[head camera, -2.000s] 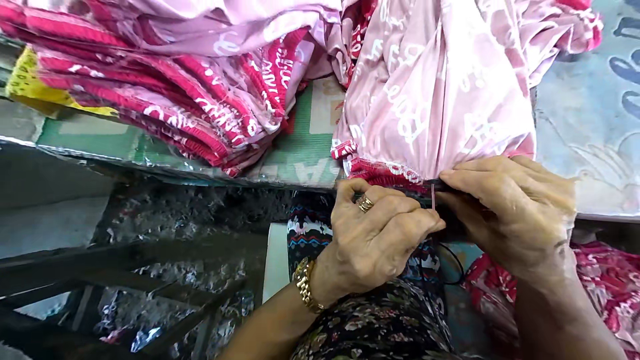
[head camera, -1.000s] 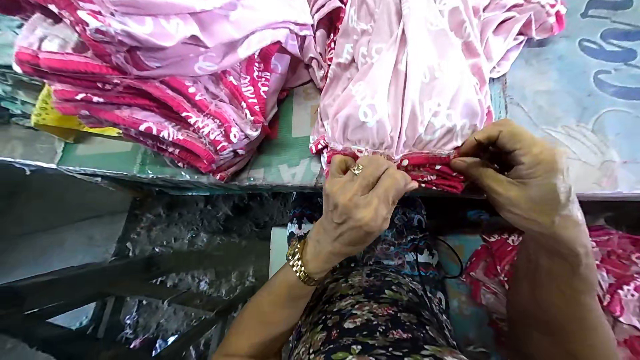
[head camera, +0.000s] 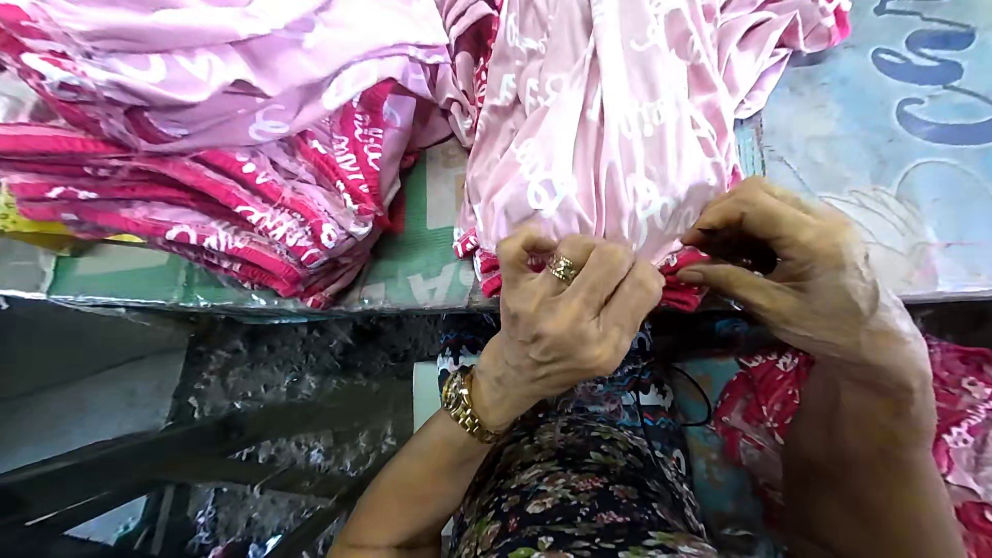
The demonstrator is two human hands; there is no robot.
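A pink printed garment (head camera: 604,132) with gathered red trim (head camera: 683,291) lies on the table, its trimmed edge at the table's front. My left hand (head camera: 577,310), wearing a ring and a gold watch, grips that trim near its middle, fingers curled down over it. At the right end of the same edge, my right hand (head camera: 798,271) has its thumb and forefinger on the red trim, with a gap between the curved fingers and the thumb. Something small and dark shows inside that gap; what it is cannot be told.
A thick pile of pink garments with red edges (head camera: 256,217) lies at the left, on a green printed covering (head camera: 418,232). Under it is yellow material (head camera: 23,221). More red and pink fabric (head camera: 961,411) lies below the table at the right. Dark bars (head camera: 155,442) stand lower left.
Two seconds ago both hands met at the trim around a small thin strip. My right hand has since moved away to the right end of the trim, and the strip no longer shows.
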